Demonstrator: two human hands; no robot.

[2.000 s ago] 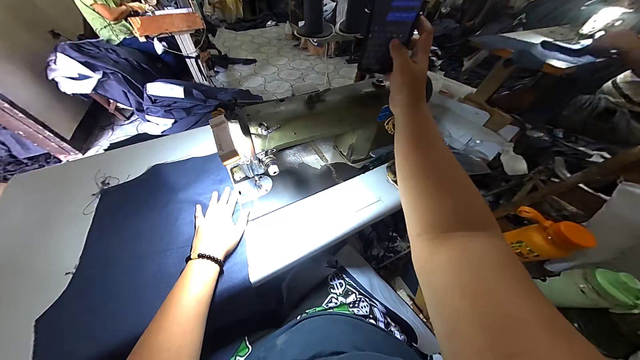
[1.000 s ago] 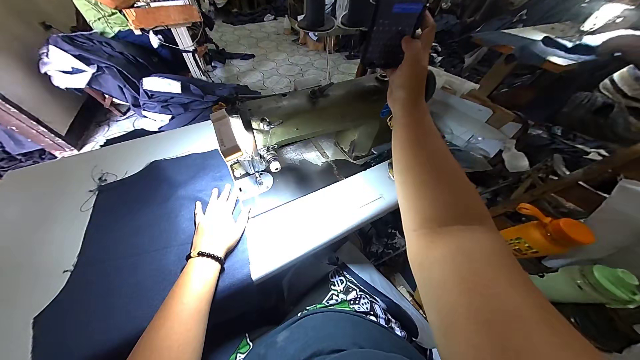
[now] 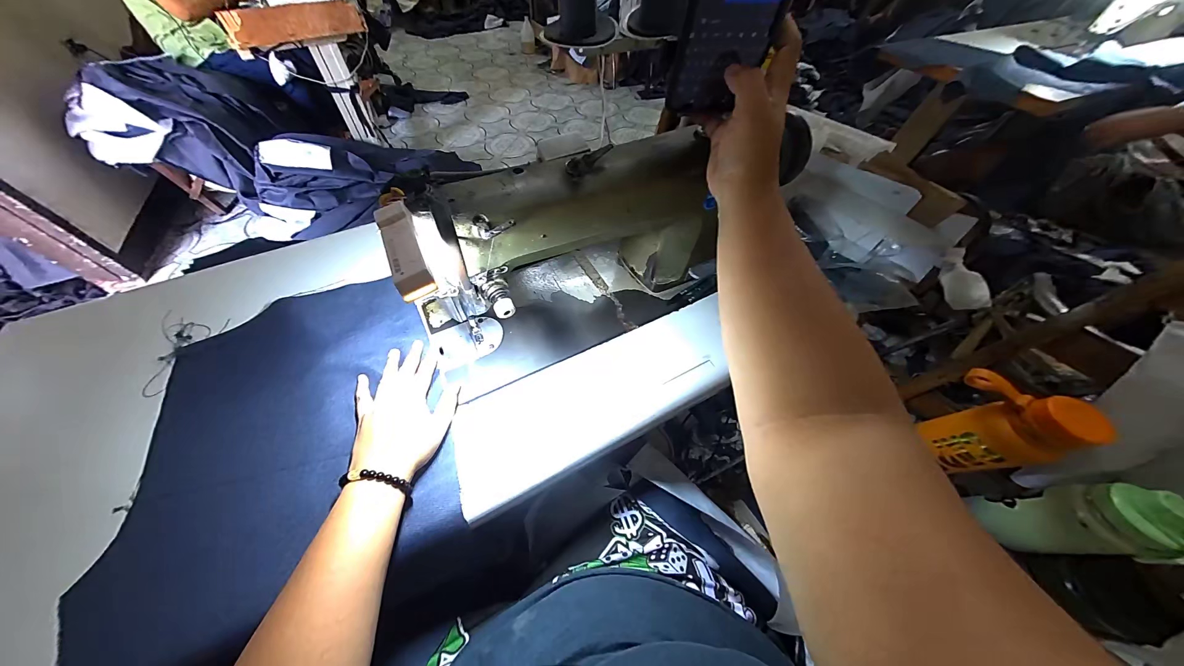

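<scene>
My left hand (image 3: 400, 421) lies flat with spread fingers on dark navy fabric (image 3: 268, 444), its fingertips just below the needle plate of a green industrial sewing machine (image 3: 592, 203). A beaded bracelet is on that wrist. The fabric spreads over the pale table (image 3: 573, 398) left of the needle area and hangs over its front edge. A lit lamp (image 3: 407, 254) on the machine head brightens the plate. My right hand (image 3: 754, 120) is raised above the machine's right end, shut on a dark smartphone (image 3: 726, 51) with its thumb over the screen.
Thread cones (image 3: 578, 23) stand behind the machine. Navy garments (image 3: 222, 129) are heaped at the back left. An orange bottle (image 3: 1017, 430) and a green-lidded bottle (image 3: 1091, 518) are at the right, by scattered scraps. Part of another person's arm (image 3: 1138, 125) shows at the far right.
</scene>
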